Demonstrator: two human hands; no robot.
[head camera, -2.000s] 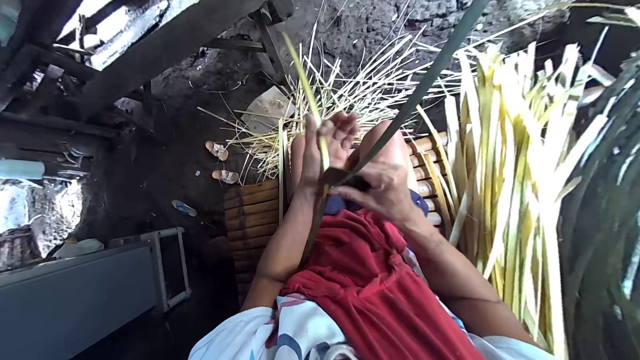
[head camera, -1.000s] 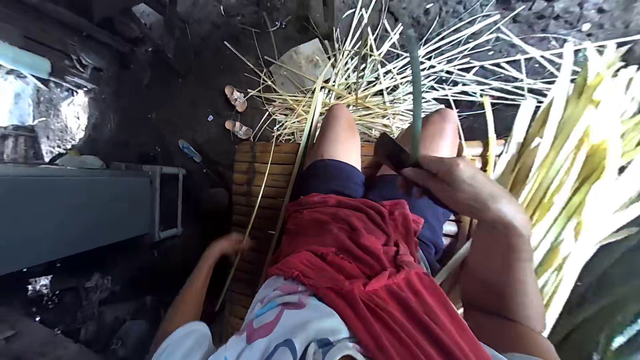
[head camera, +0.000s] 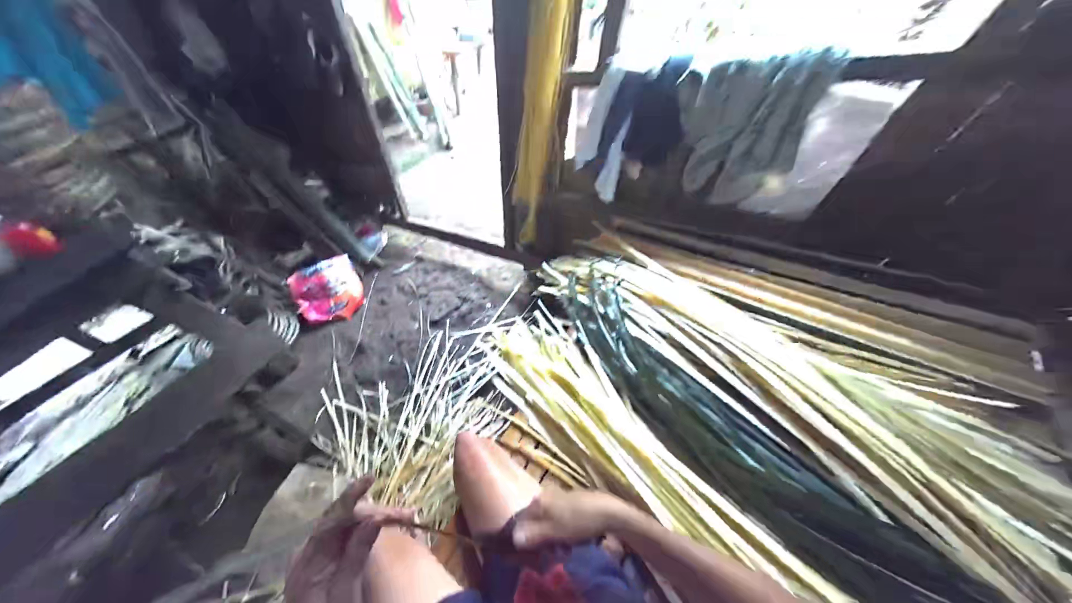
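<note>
My left hand (head camera: 339, 544) is low in the view beside my knee, blurred, its fingers closed on a thin brownish strip (head camera: 431, 529). The strip runs across between my knees toward my right hand (head camera: 561, 512). My right hand is closed over my other thigh, with a dark shape at its fingers that looks like a knife blade (head camera: 501, 538); blur hides its outline. Beyond my knees lies a loose heap of thin pale strips (head camera: 410, 419). To the right of my right hand lies a bundle of wider yellow-green strips (head camera: 603, 419).
Dark green strips (head camera: 720, 419) and long pale strips (head camera: 796, 352) stretch along the right side. A wooden frame (head camera: 209, 377) stands at the left, with a pink and red packet (head camera: 327, 289) on the ground. Cloths (head camera: 754, 117) hang by the doorway. A slatted bamboo seat (head camera: 523, 444) shows under me.
The view has swung up and to the right, toward the doorway. My left hand, out at my side one second ago, is now in front near my right hand, with a thin strip between them.
</note>
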